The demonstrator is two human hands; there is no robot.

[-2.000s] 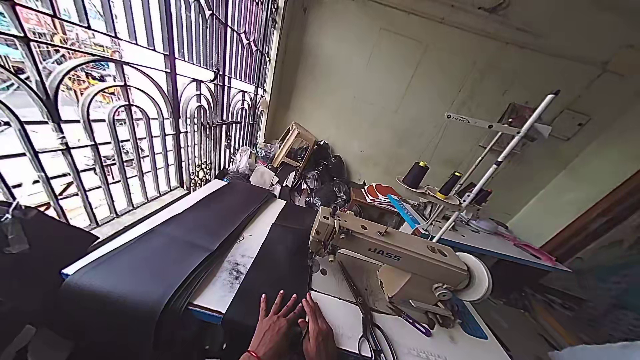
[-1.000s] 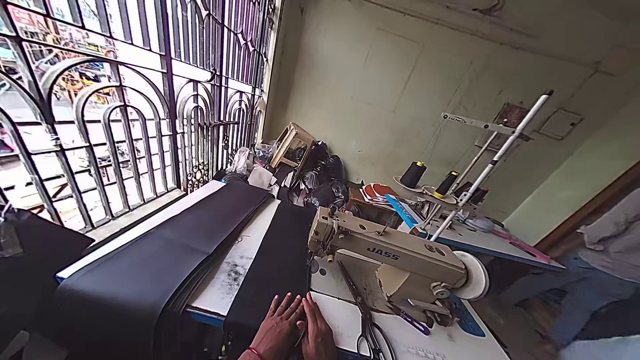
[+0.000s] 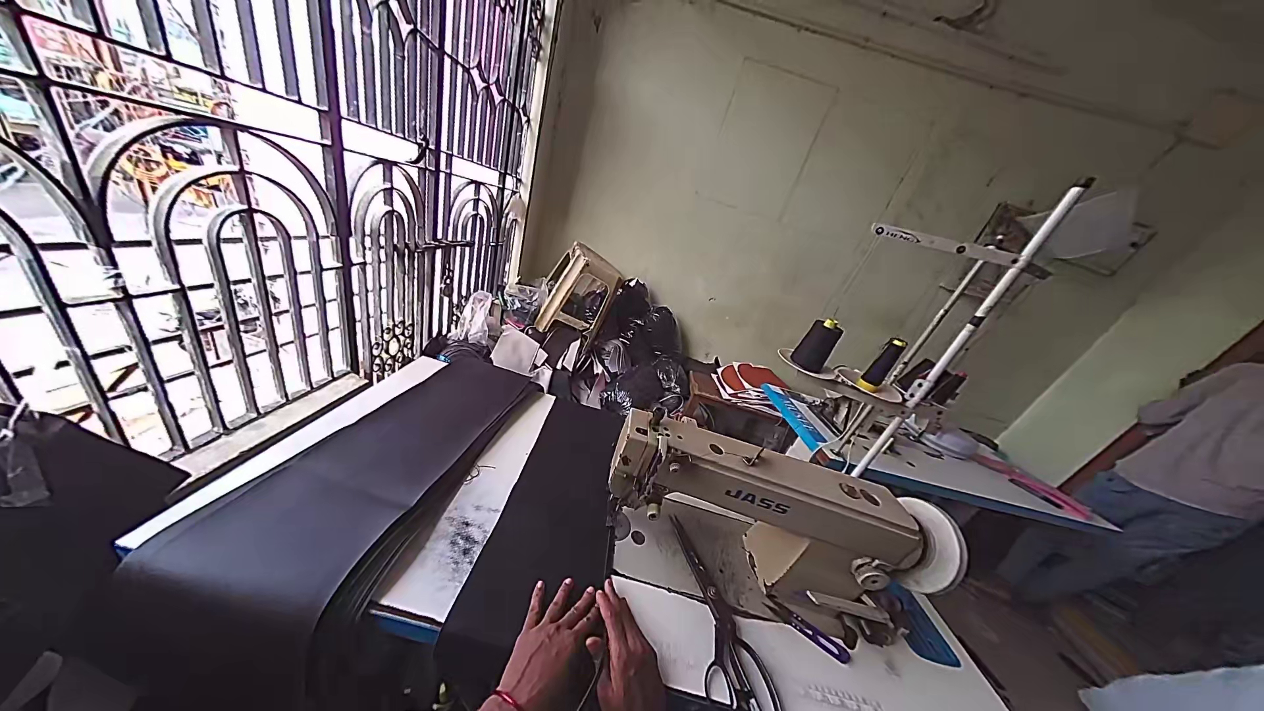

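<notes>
A long black sheet of material [image 3: 538, 513] runs under the needle end of a beige Jass sewing machine [image 3: 780, 484]. Flat on its near part lies my left hand [image 3: 555, 637], fingers spread, a red band at the wrist. My right hand [image 3: 626, 647] rests beside it along the sheet's right edge, thumb close to the left hand. Whether its fingers pinch the edge is hidden. To the left, a thick stack of black sheets [image 3: 326, 494] drapes over the table's front edge. Large scissors [image 3: 719, 617] and a small purple-handled tool [image 3: 815, 632] lie right of my hands.
Thread cones [image 3: 816, 346] stand on a stand behind the machine, by a second table [image 3: 987, 484]. Black plastic bags [image 3: 642, 341] and a tilted beige stool [image 3: 578, 291] are piled at the wall. A metal window grille [image 3: 247, 227] borders the left. A person [image 3: 1175, 464] stands at right.
A person has come into view at the right, absent two seconds ago. My hands have stayed at almost the same place on the black sheet.
</notes>
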